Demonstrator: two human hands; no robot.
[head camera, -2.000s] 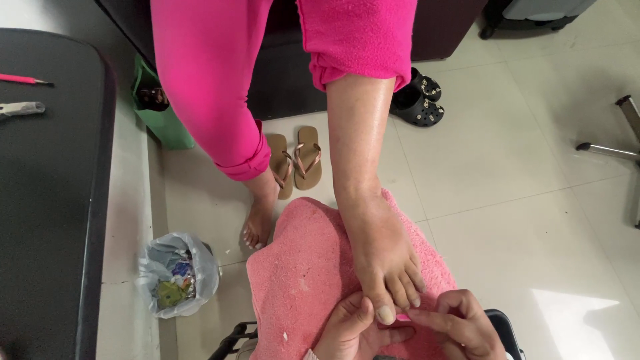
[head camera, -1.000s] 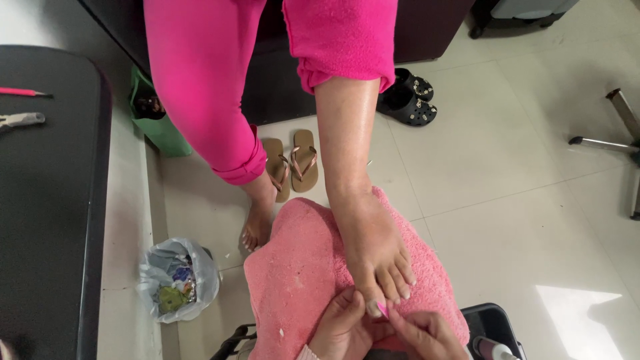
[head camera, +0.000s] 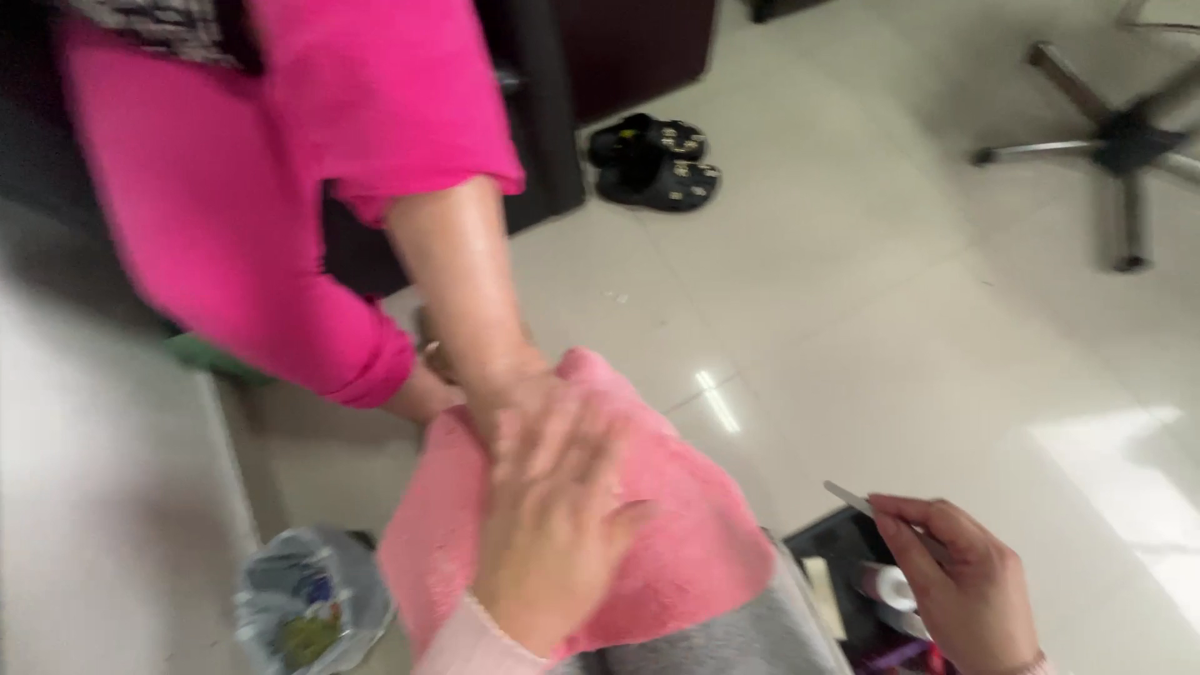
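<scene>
My left hand (head camera: 553, 525) lies blurred over the top of another person's foot (head camera: 506, 380), its fingers spread and pointing up the instep; it hides the toes. The foot rests on a pink towel (head camera: 675, 506) across my lap. My right hand (head camera: 966, 572) is off to the lower right, pinching a slim flat metal tool (head camera: 846, 497), whose rounded end points up and left. Below and left of that hand is a black tray (head camera: 834, 539) with a white-topped container (head camera: 886, 586) and other small items, partly hidden by the hand.
A lined waste bin (head camera: 314, 600) holding scraps stands at the lower left. Black clogs (head camera: 656, 178) sit on the tiled floor beside a dark seat base (head camera: 553, 122). A wheeled chair base (head camera: 1125, 141) is at the upper right. The person's other leg (head camera: 234, 234) is at the left.
My left hand has moved from the toes onto the top of the foot. My right hand has left the toes for the right side, and a slim metal tool now shows in it. The view has shifted.
</scene>
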